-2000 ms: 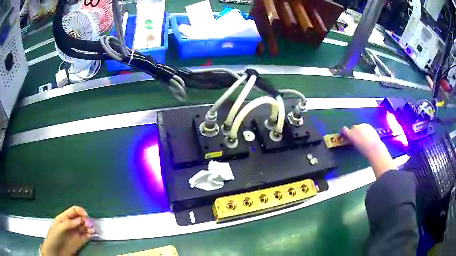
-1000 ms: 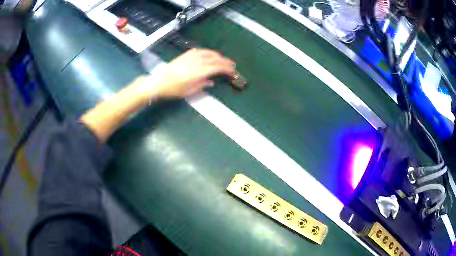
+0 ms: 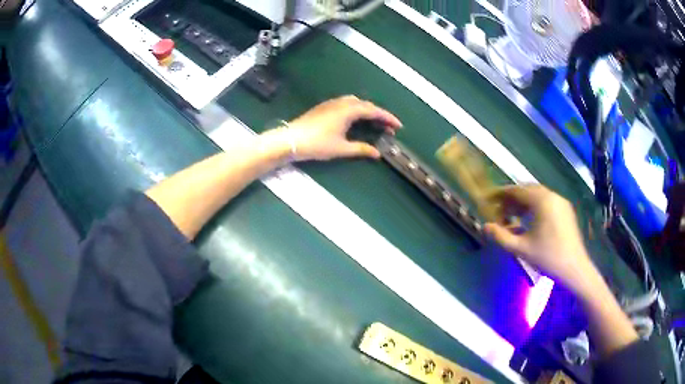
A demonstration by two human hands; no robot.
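A dark carrier strip with small light spots lies slantwise on the green conveyor belt. My left hand has its thumb and fingers around the strip's upper left end. My right hand holds a gold cover plate, blurred, beside and just above the strip's right part. Another gold plate with round holes lies on the green bench edge, cut off by the bottom of the picture.
The UV lamp housing glows violet at the lower right. A dispensing machine frame with a red button stands upper left, with another dark strip at it. Silver rails border the belt. Blue bins and a fan are behind.
My left hand has moved slightly right, and the dark strip now lies further along the belt. My right hand has come into view with a gold plate. The view has shifted.
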